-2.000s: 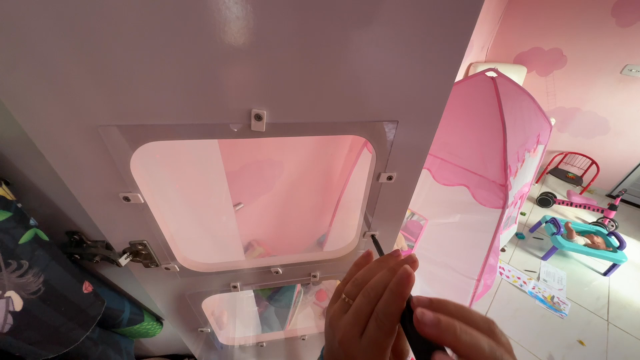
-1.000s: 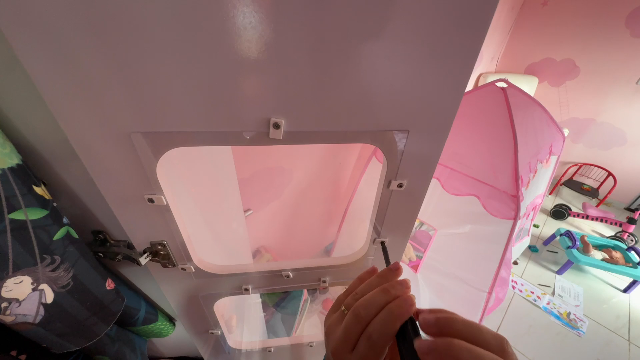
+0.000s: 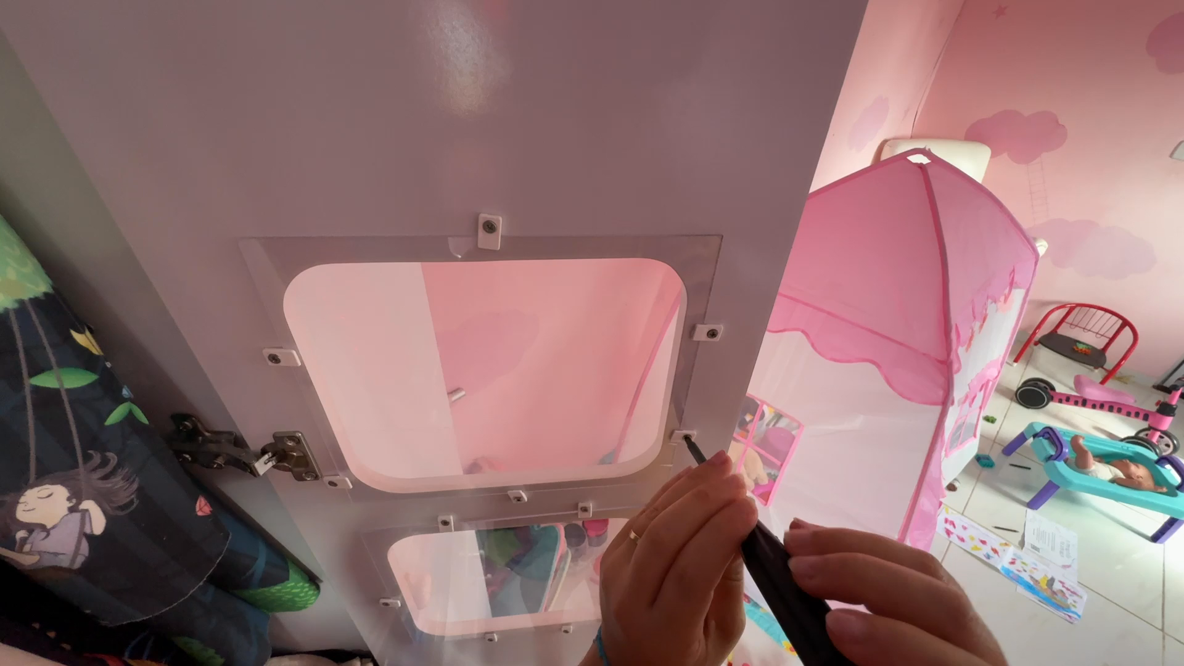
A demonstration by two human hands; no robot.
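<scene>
A black-handled screwdriver points up and left. Its tip rests at a small white retaining clip by the lower right corner of a clear panel on a cabinet door. My left hand, with a ring on one finger, closes around the front of the tool near its shaft. The fingers of my right hand grip the handle from the right. More white clips with screws, such as the top clip, sit around the rounded window opening.
Left of the door are a metal hinge and a dark printed fabric. A second, smaller window lies below. To the right stand a pink play tent, a red chair, a turquoise doll bed and papers on tiles.
The screwdriver stays at the lower right clip, with both hands around it. The view has shifted slightly.
</scene>
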